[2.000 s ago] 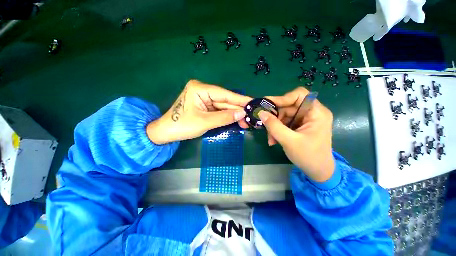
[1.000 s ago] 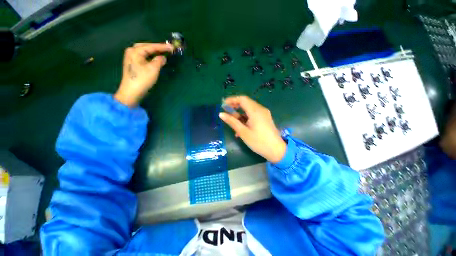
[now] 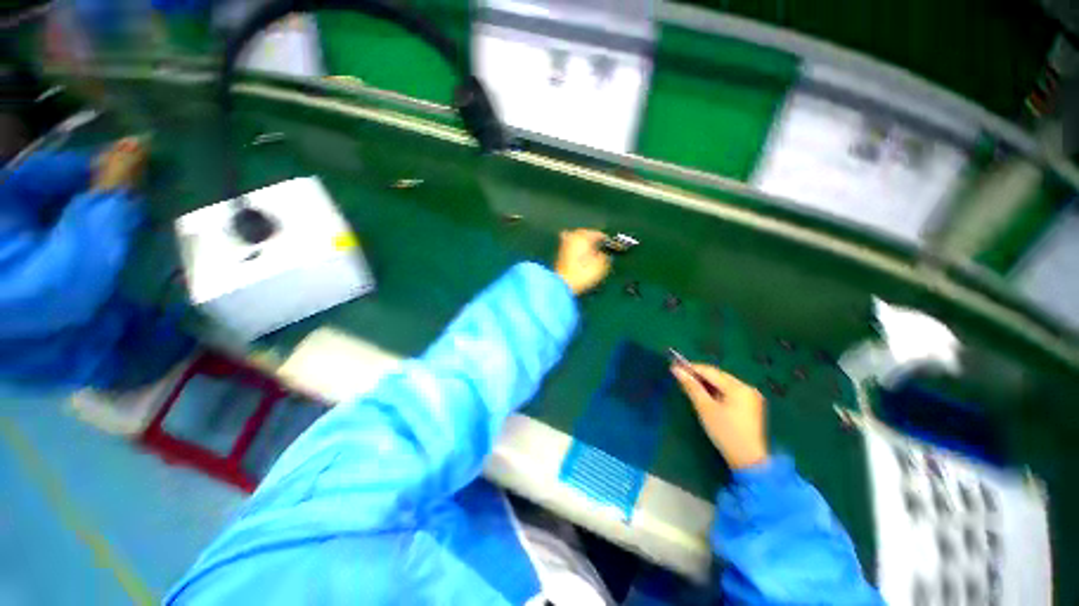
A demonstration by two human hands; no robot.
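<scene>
My left hand (image 3: 582, 259) is stretched out to the far side of the green mat. Its fingertips are at a small dark and shiny round housing (image 3: 620, 243); blur hides whether they grip it. My right hand (image 3: 729, 412) holds thin tweezers (image 3: 680, 359), tip pointing up and left, beside the blue work strip (image 3: 624, 403). The small black spider-like parts (image 3: 672, 303) lie blurred on the mat between and beyond my hands. More rows of them lie on the white sheet (image 3: 1022, 521) at the right.
A white box (image 3: 275, 257) with a bent black arm (image 3: 414, 24) stands at left. Another person's blue sleeve (image 3: 59, 249) is beyond it. A red frame (image 3: 243, 456) is below. A crumpled white wipe (image 3: 917, 340) and dark blue tray (image 3: 943, 419) lie at right. Papers line the far edge.
The view has swung left and up. The round housing was between both hands at first; then my left hand carried it to the far side. My right hand has drawn away from it.
</scene>
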